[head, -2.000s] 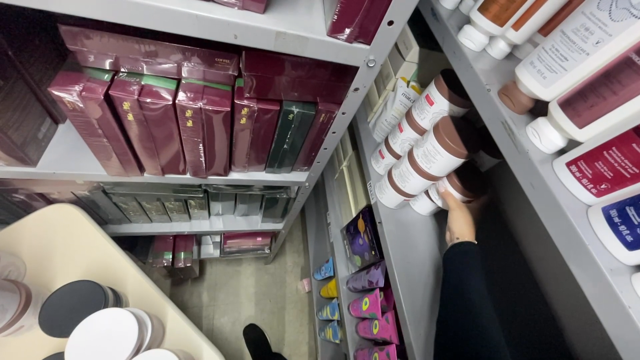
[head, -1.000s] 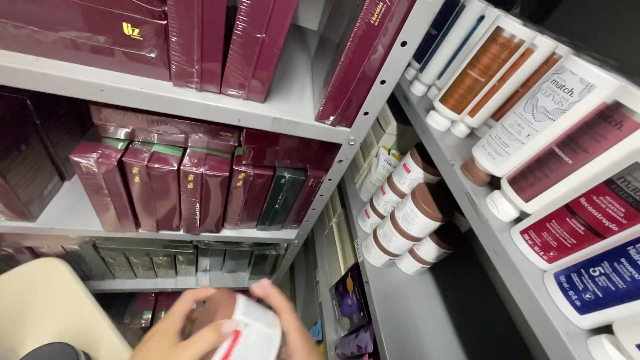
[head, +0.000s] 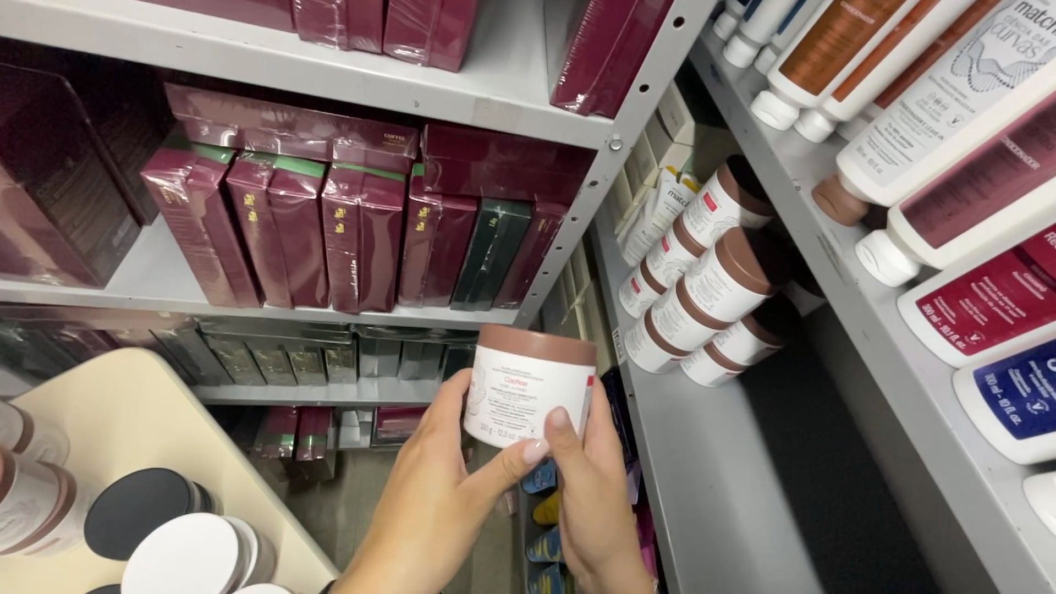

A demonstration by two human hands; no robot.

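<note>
Between my left hand [head: 441, 474] and my right hand [head: 590, 487], a white plastic jar with a brown lid [head: 532, 384] is held upright, its printed label facing me. Both thumbs press on the front of the jar and the fingers wrap its sides. To the right of my hands, stacks of matching white jars with brown lids [head: 693, 305] stand on a grey metal shelf [head: 701, 470]. At lower left, a cream-coloured tray or cart top [head: 157, 396] carries several jars, among them one with a black lid [head: 144, 507] and one with a white lid [head: 186, 557].
Shrink-wrapped maroon boxes [head: 276, 235] fill the grey shelving on the left. A perforated metal upright [head: 615, 144] stands between the two shelving units. White bottles with coloured labels [head: 916, 124] line the upper right shelf. Small coloured tubes [head: 544, 544] sit low behind my right hand.
Two seconds ago one hand was at the jar stack on the right shelf. Now both hands hold a jar in front of me, higher in view and more clearly seen than one second ago.
</note>
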